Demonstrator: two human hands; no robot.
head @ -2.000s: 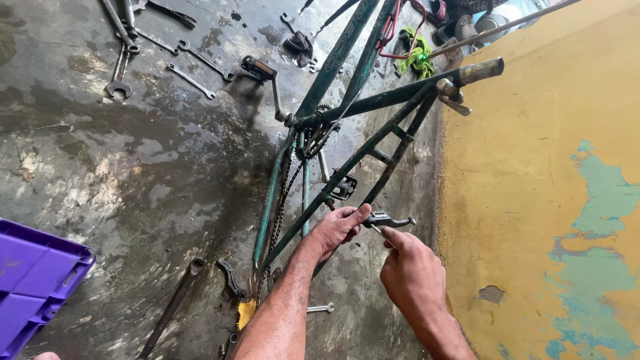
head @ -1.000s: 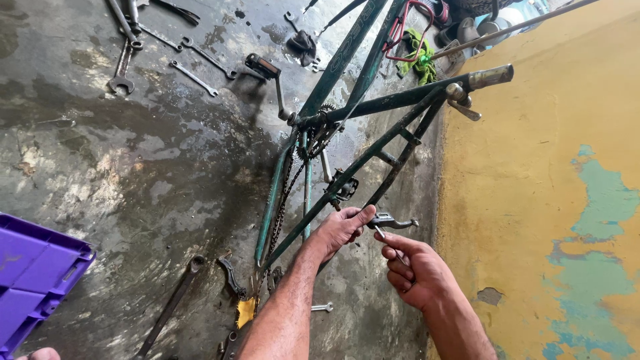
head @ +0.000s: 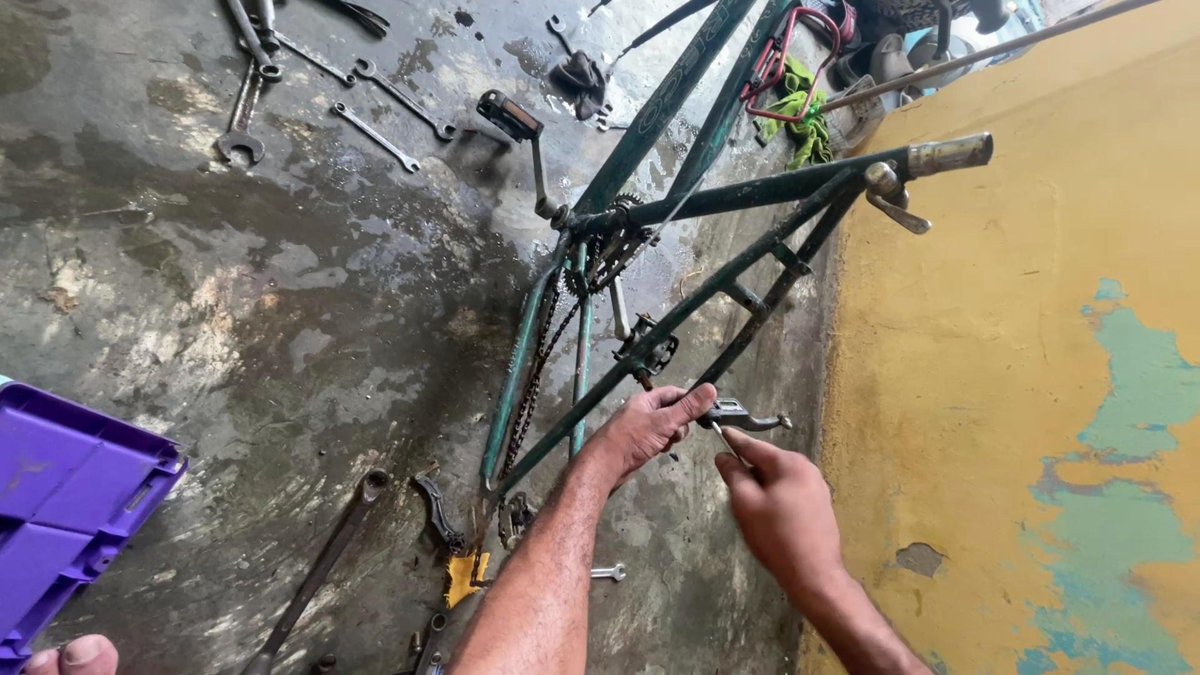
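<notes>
A green bicycle frame (head: 773, 192) with crank, pedals and chain stands over the floor. My left hand (head: 652, 427) grips a dark metal brake arm (head: 736, 412) at the frame's stay, with the thumb on its near end. The arm's rounded tip points right. Just below it, my right hand (head: 778, 497) holds a thin metal tool (head: 720, 433) against the arm's underside; most of that tool is hidden in the fingers. A black pedal (head: 656, 345) hangs just above my left hand. The chain (head: 536, 394) runs down to the left of both hands.
Several wrenches (head: 375, 138) lie at the upper left. A purple plastic crate (head: 75, 506) is at the left edge. A long-handled wrench (head: 323, 572), another brake arm (head: 436, 511) and a yellow cloth (head: 464, 577) lie below the frame. A yellow wall (head: 984, 375) rises on the right.
My right hand has shifted and turned around the thin tool below the brake arm. My left hand keeps its grip at nearly the same place on the frame.
</notes>
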